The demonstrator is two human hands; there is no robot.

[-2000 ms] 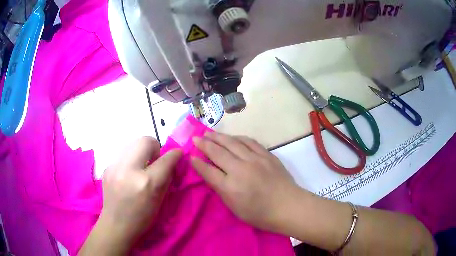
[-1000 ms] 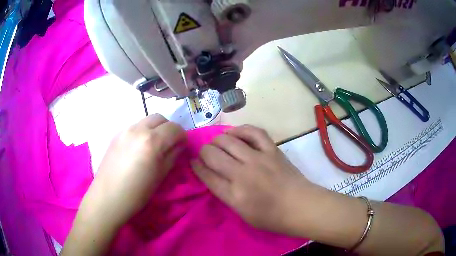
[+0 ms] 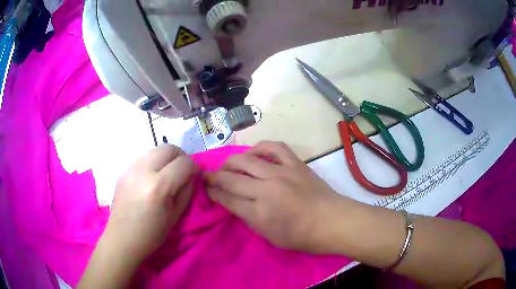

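The bright pink fabric (image 3: pixel 226 248) lies bunched in front of the sewing machine (image 3: pixel 317 22). My left hand (image 3: pixel 150 197) and my right hand (image 3: pixel 271 195) both pinch it close together, with the fingertips partly hidden in the folds. The fabric's upper edge curves just in front of the needle plate (image 3: pixel 215 132) and is not under the presser foot (image 3: pixel 206 121). The paler band end does not show; it may be hidden by the folds or the hands.
Fabric shears (image 3: pixel 346 104) with red and green handles lie right of the needle. Small dark-blue thread snips (image 3: pixel 452 115) lie farther right. A printed ruler scale (image 3: pixel 441 175) runs along the front edge. More pink fabric (image 3: pixel 34 169) covers the left side.
The paler band end showed near the needle at first and is now out of sight. Both hands have stayed on the fabric, with its edge now curved upward before the needle plate. The view has shifted slightly.
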